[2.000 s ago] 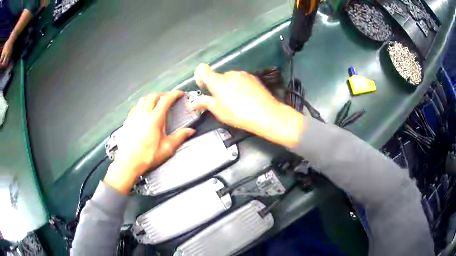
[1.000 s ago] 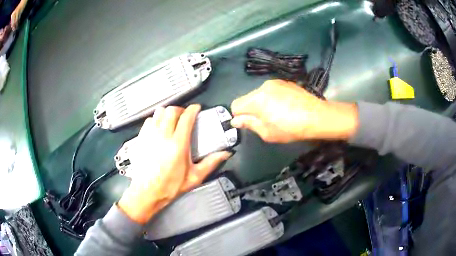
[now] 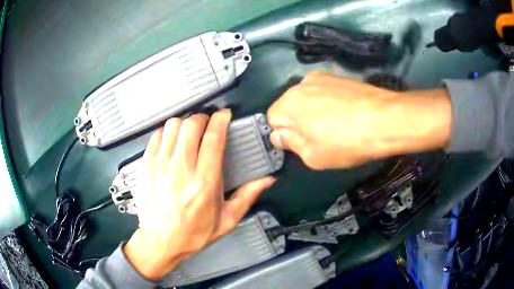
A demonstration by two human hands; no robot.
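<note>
Several light-grey ribbed power supply units lie side by side on the dark-green bench. My left hand (image 3: 189,186) lies flat over the second power supply unit (image 3: 248,149), fingers spread, thumb along its lower edge. My right hand (image 3: 321,121) is at that unit's right end, thumb and fingers pinched at the cable exit; what is between the fingertips is hidden. The farthest power supply unit (image 3: 160,87) lies untouched with its screw ears showing. Two more, the third unit (image 3: 236,248) and the nearest unit (image 3: 287,271), are partly cut off or covered.
Black cable bundles lie at upper right (image 3: 344,45) and lower left (image 3: 70,223). Small grey end plates (image 3: 338,220) lie right of the third unit. A black-nosed, orange electric screwdriver (image 3: 468,31) is at upper right. A blue crate (image 3: 431,248) is below the bench edge.
My hands moved from the farthest unit to the second one and stay there. The view has shifted closer. The screwdriver has come back into view; the screw bowls and yellow tool's body have left it.
</note>
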